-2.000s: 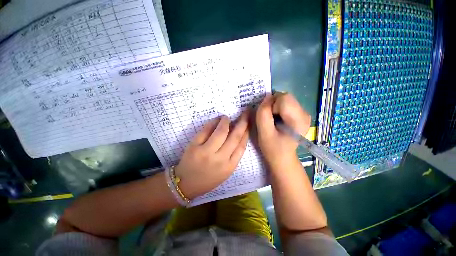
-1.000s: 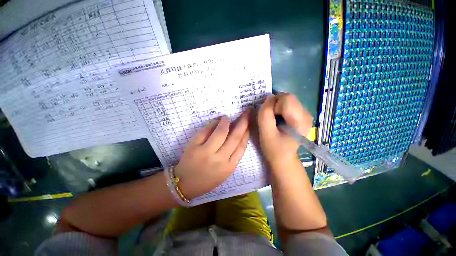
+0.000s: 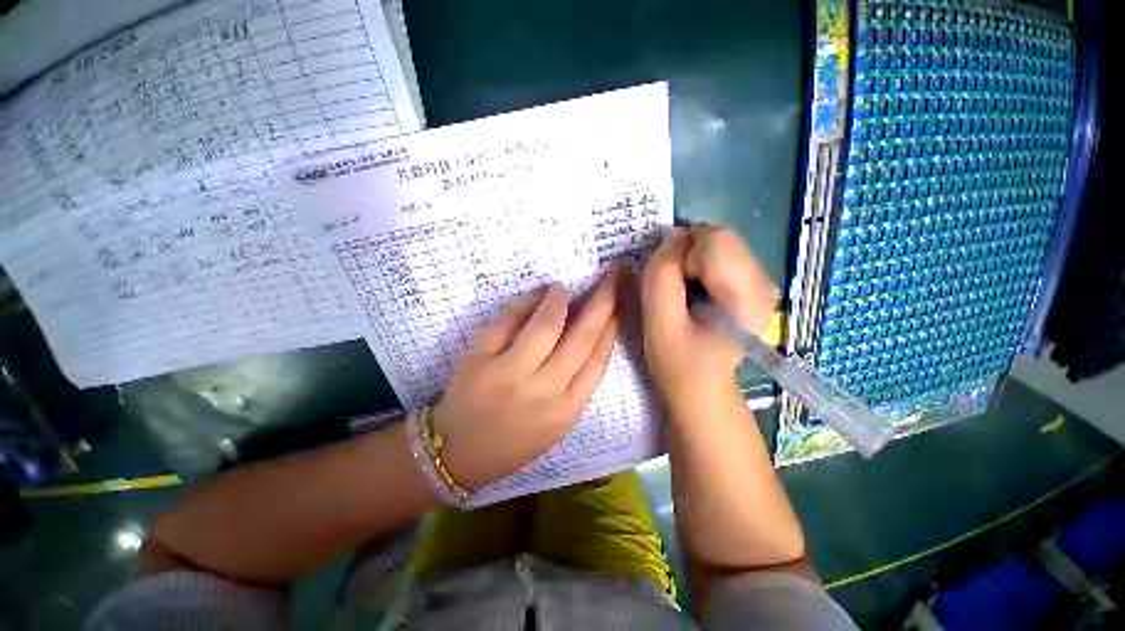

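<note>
A white record form [image 3: 494, 185] with a printed table and handwriting lies slightly turned on the dark green surface. My left hand [image 3: 524, 382] rests flat on the form, fingers together and pointing up and right, holding nothing. My right hand [image 3: 703, 302] grips a slim clear-barrelled pen [image 3: 802, 382] at the form's right edge, beside handwritten entries. The pen's barrel slants down and right past my hand. The pen tip is hidden or too small to tell.
Larger ruled record sheets [image 3: 185, 210] lie at the left, partly under the form. Teal-blue panels [image 3: 944, 210] with a dense dot grid and colourful edges stand at the right. Dark trays [image 3: 1098, 284] are at the far right. Blue items [image 3: 1005, 598] are at the bottom right.
My right hand has moved slightly right along the written row with the pen. My left hand and the form have hardly moved.
</note>
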